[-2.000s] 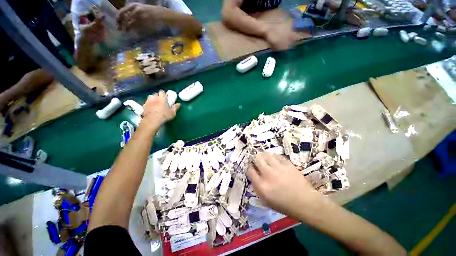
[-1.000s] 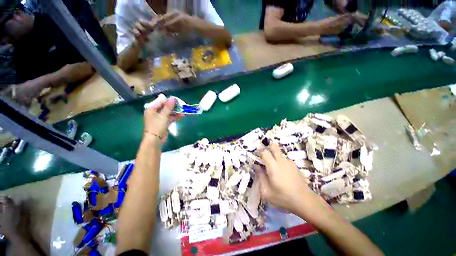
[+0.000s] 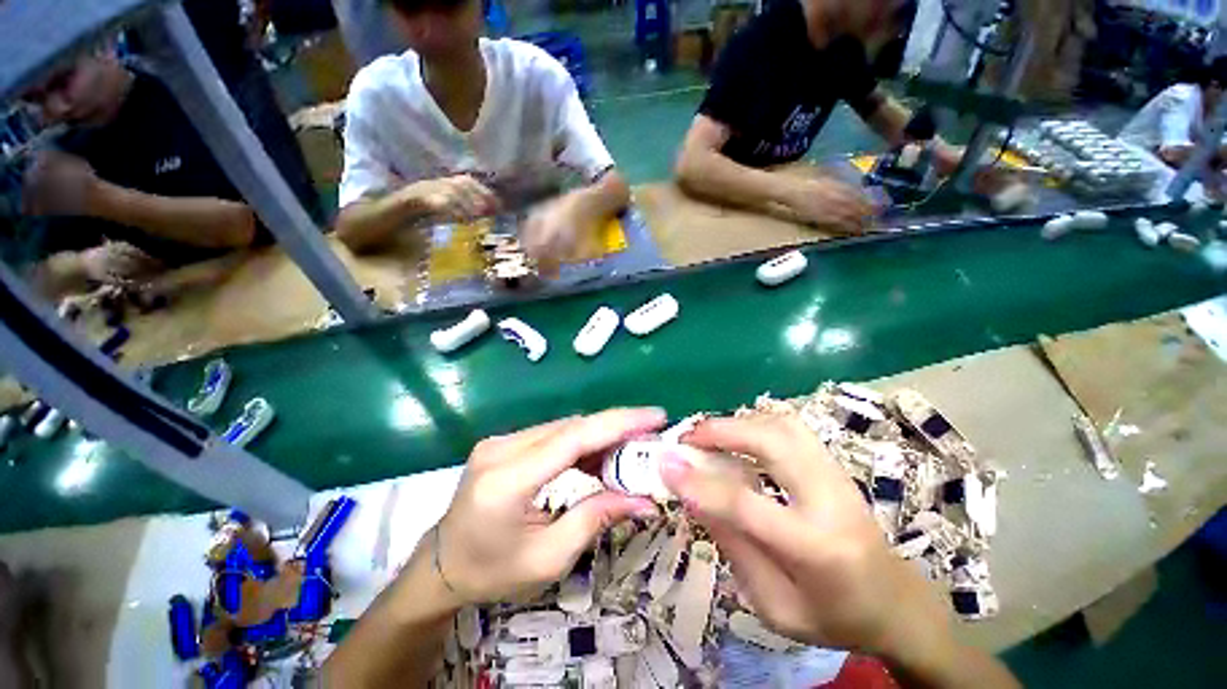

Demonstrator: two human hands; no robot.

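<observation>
A glossy white housing (image 3: 643, 468) is held between my two hands, above the pile. A dark edge shows on its left part; the rest is covered by my fingers. My left hand (image 3: 532, 505) grips it from the left with thumb and fingers. My right hand (image 3: 794, 525) holds it from the right, fingertips on its top. Under my hands lies a large pile of flat beige pieces (image 3: 693, 592), some with a dark square.
The green conveyor belt (image 3: 713, 312) carries several white housings (image 3: 651, 315) beyond the pile. Blue cells (image 3: 316, 592) lie at left by a grey metal post (image 3: 256, 162). Brown cardboard (image 3: 1144, 390) covers the right bench. Several people sit across the belt.
My left hand has come back from the belt to the pile. My right hand has risen off the pile, and both hands now meet at the housing. The view has tilted up.
</observation>
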